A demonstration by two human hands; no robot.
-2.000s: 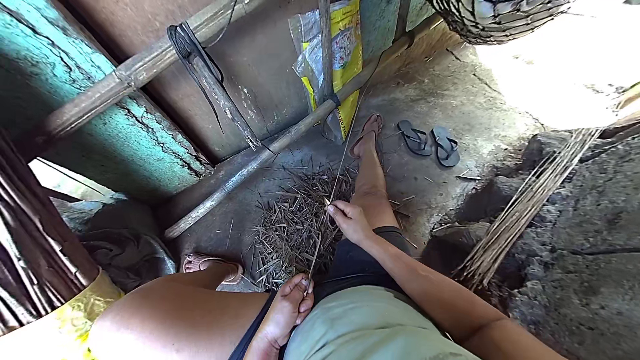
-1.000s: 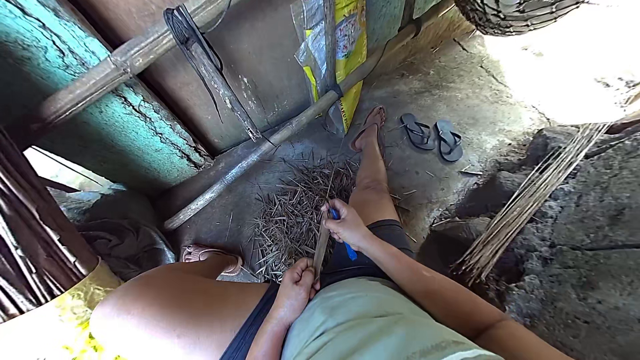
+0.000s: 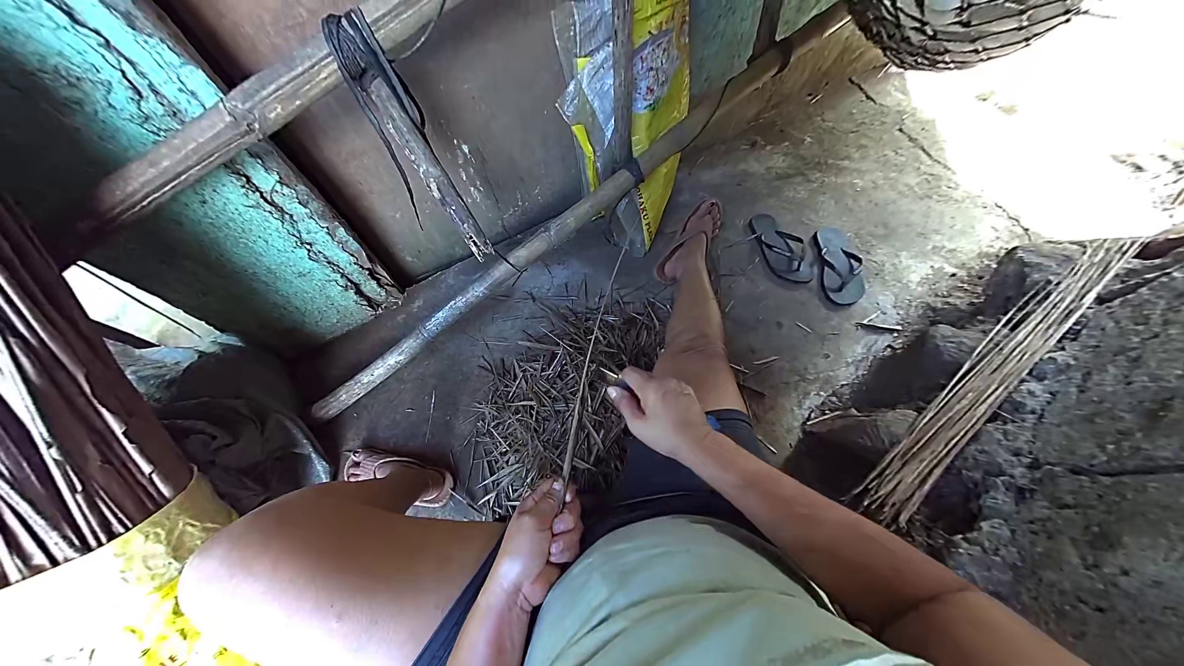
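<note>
My left hand (image 3: 546,536) lies in my lap, closed around the lower end of a thin, dark stick or leaf rib (image 3: 581,398). The stick slants up and away over a pile of short, dry plant pieces (image 3: 546,407) on the floor between my legs. My right hand (image 3: 661,407), just right of the stick, is closed on a small tool, apparently a knife (image 3: 610,376); its pale tip shows past the thumb, and a bit of blue shows behind the hand. Most of the tool is hidden by the fingers.
A bundle of long, dry brown leaves or stalks (image 3: 83,388) stands at left in a yellow-and-white sack (image 3: 176,532). Thin pale sticks (image 3: 1008,370) lie on the rough stone ledge (image 3: 1101,416) at right. Grey flip-flops (image 3: 812,259), a bamboo pole (image 3: 518,259) and a yellow plastic bag (image 3: 661,120) are ahead.
One second ago a wider brown strip and a blue handle showed between my hands; now a long thin stick extends from my left hand, and my right hand is apart from it.
</note>
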